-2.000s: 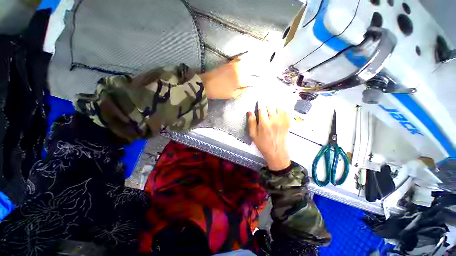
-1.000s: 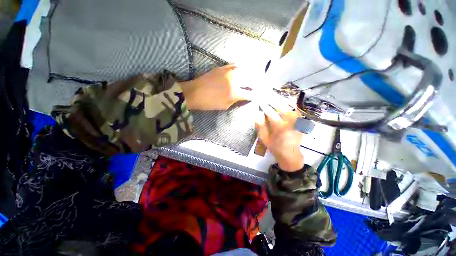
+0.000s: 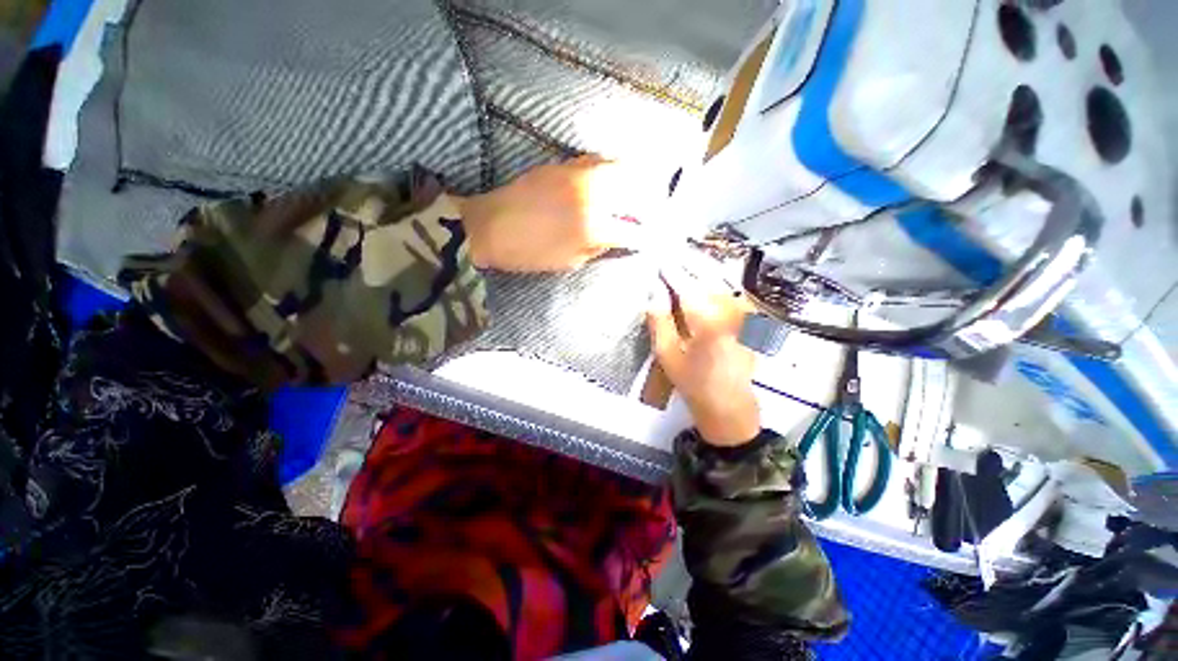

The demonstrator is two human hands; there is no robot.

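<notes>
A large grey panel with dark seam lines lies across the table at the upper left and reaches the needle area. My left hand rests on the panel left of the needle, its fingertips lost in the lamp glare. My right hand is at the panel's right edge just below the needle, fingers bent and close together. Whether either hand pinches the cloth is hidden by glare. The white sewing machine head with a blue stripe stands at the upper right. The presser foot and needle area is washed out by light.
Scissors with teal-green handles lie right of my right hand. A tan tape patch is on the table. Thin tools and black and white scraps lie at the far right. Black cloth hangs at the left. Blue crates show below.
My right hand has moved up towards the needle from its place on the panel, uncovering the tan patch. My left hand stays left of the needle. The camera view has shifted, and the machine head appears larger.
</notes>
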